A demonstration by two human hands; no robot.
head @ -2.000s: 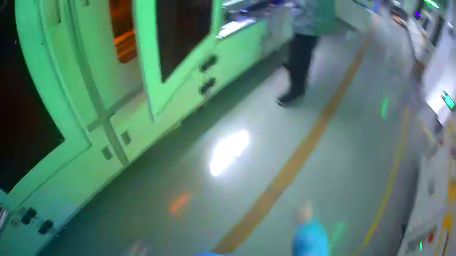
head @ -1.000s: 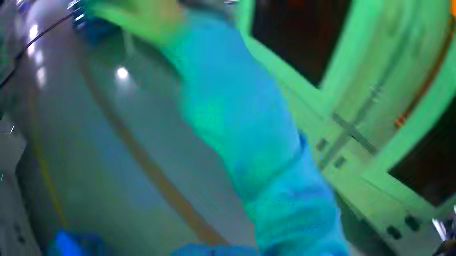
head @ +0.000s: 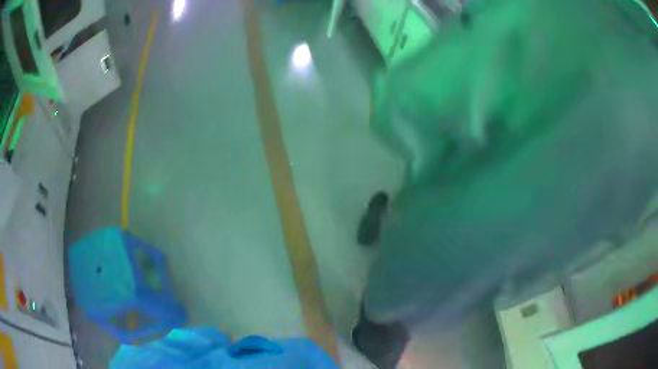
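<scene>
Neither of my hands is in the picture. Blue cloth of my own smock [head: 224, 351] shows at the bottom edge. Nearest in front of me, a person in a loose green-grey smock [head: 519, 158] fills the right side, blurred, with a dark shoe [head: 373, 218] on the floor. A blue plastic stool [head: 126, 285] stands on the floor at the lower left.
White machine cabinets [head: 36, 216] line the left side. Another machine with a pale door frame [head: 606, 328] is at the lower right, partly behind the person. A brown floor stripe [head: 281, 180] and a yellow line [head: 132, 130] run along the aisle.
The view has swung along the aisle. The blue-sleeved arm that crossed the picture is gone. The person in the green-grey smock now stands close on the right, and the stool shows more fully.
</scene>
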